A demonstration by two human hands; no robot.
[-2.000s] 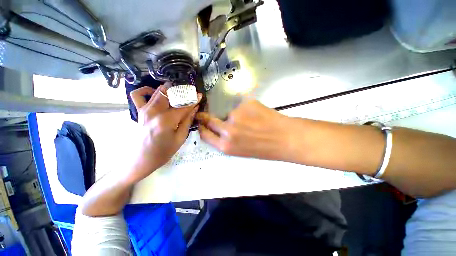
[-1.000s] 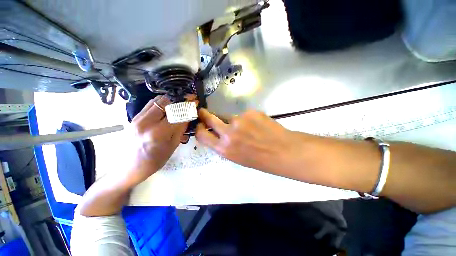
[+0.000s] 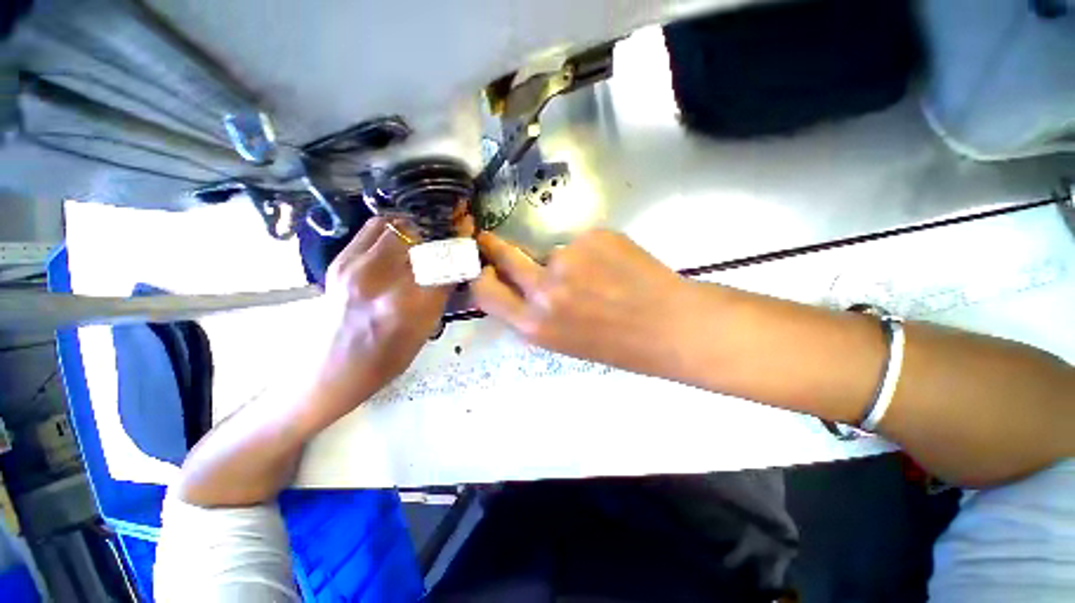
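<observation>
A black piece point(image 3: 321, 250), perhaps a pouch body, lies under the sewing machine head, mostly hidden behind my left hand. My left hand point(image 3: 383, 289) has its fingers on the black piece, just behind the white knob point(image 3: 446, 262). My right hand point(image 3: 578, 295) is beside it, fingertips bent in toward the needle area and touching a dark edge of the piece. The needle and presser foot are mostly hidden by the hands and the black tension discs point(image 3: 427, 189).
Dark cut panels point(image 3: 153, 383) are stacked at the left of the white table point(image 3: 554, 430). Blue bins point(image 3: 354, 542) are below and left. A black fuzzy block point(image 3: 796, 65) sits on the steel bed point(image 3: 731, 189). Bent thread guides point(image 3: 250, 136) hang at upper left.
The view has shifted slightly, moving the machine head in the picture. Both hands stay at the needle area. The dark strip between them shows less than one second ago.
</observation>
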